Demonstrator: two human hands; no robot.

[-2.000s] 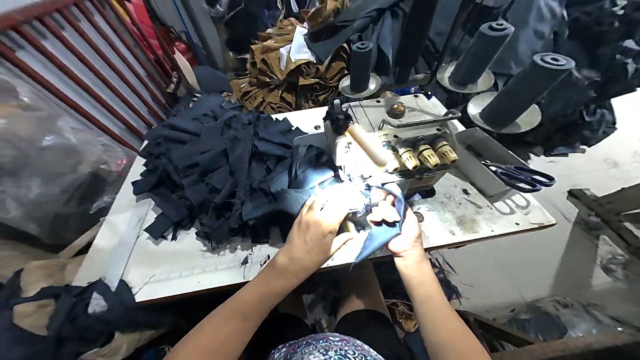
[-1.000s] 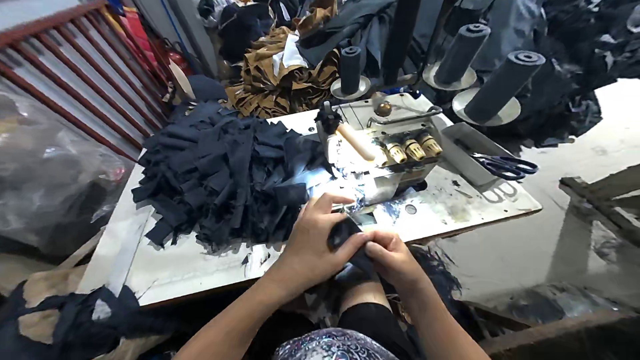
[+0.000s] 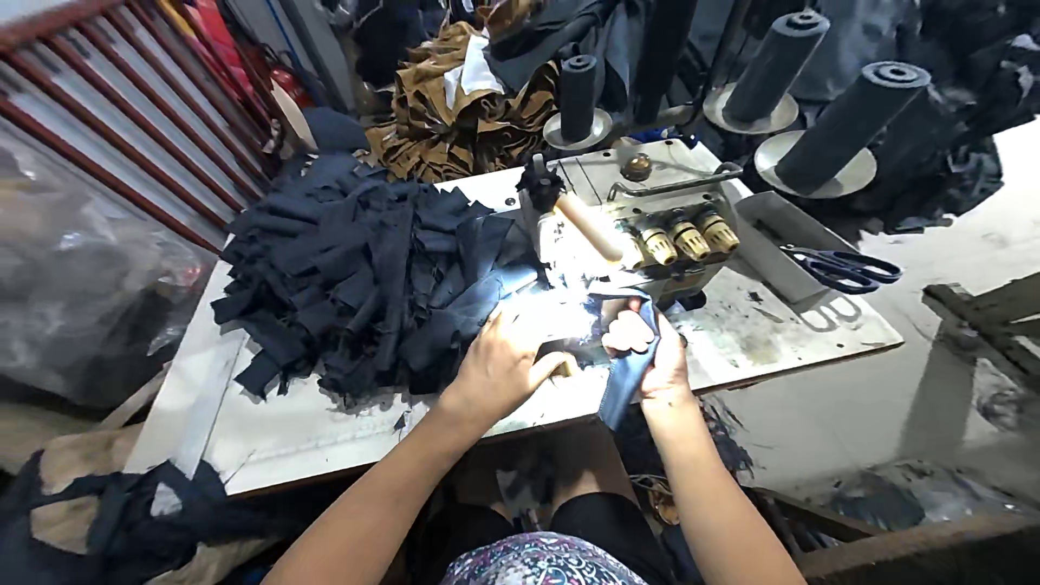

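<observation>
A serger sewing machine (image 3: pixel 650 244) stands on the white table (image 3: pixel 325 447), its lamp glaring over the needle area. My left hand (image 3: pixel 504 357) lies just before the needle area, fingers on fabric under the glare; its grip is hard to make out. My right hand (image 3: pixel 658 349) holds a dark blue fabric piece (image 3: pixel 621 386), which is looped around its fingers and hangs down at the table's front edge. Left of the machine spreads a heap of dark cut fabric pieces (image 3: pixel 349 268), reaching close to my left hand.
Thread cones (image 3: pixel 849 122) stand behind the machine. Scissors (image 3: pixel 845 268) lie across a grey tray (image 3: pixel 780 252) at right. Brown fabric pieces (image 3: pixel 455 106) are piled behind. A red railing (image 3: pixel 130 106) and a clear plastic bag (image 3: pixel 81 268) are at left, a wooden frame (image 3: pixel 991 317) at right.
One second ago both hands were together in front of the machine with a dark piece between them. Now they are apart, the left at the needle area and the right with the blue piece spread over its fingers.
</observation>
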